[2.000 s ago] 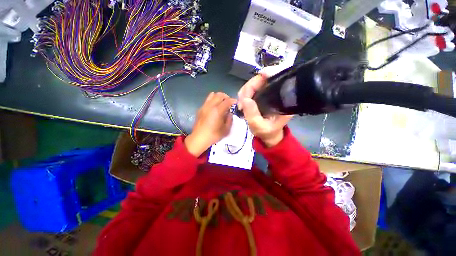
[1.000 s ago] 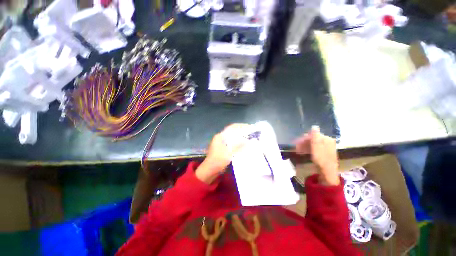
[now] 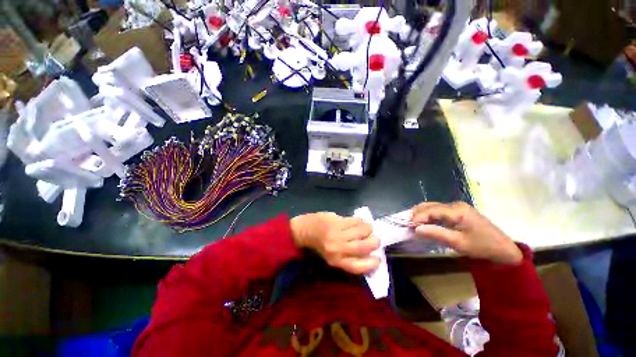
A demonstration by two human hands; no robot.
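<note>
A white base housing point(image 3: 377, 274) is held over the bench's front edge, turned so that a narrow side shows, with its arm pointing right. My left hand point(image 3: 339, 240) is closed around the housing's left side. My right hand point(image 3: 464, 230) has its fingertips on thin dark wires point(image 3: 396, 221) lying along the arm. The inside of the housing is hidden.
A U-shaped wire bundle point(image 3: 202, 183) lies left, with white housings point(image 3: 78, 139) heaped beyond. The screw feeder point(image 3: 337, 132) stands ahead, red-centred units point(image 3: 376, 63) behind. A yellow board point(image 3: 537, 188) is right; a carton of white rings point(image 3: 466, 328) sits below.
The power driver has left my right hand. The housing has been turned from flat to nearly edge-on. My right hand has come from beside it onto the wires at its arm. The view has shifted.
</note>
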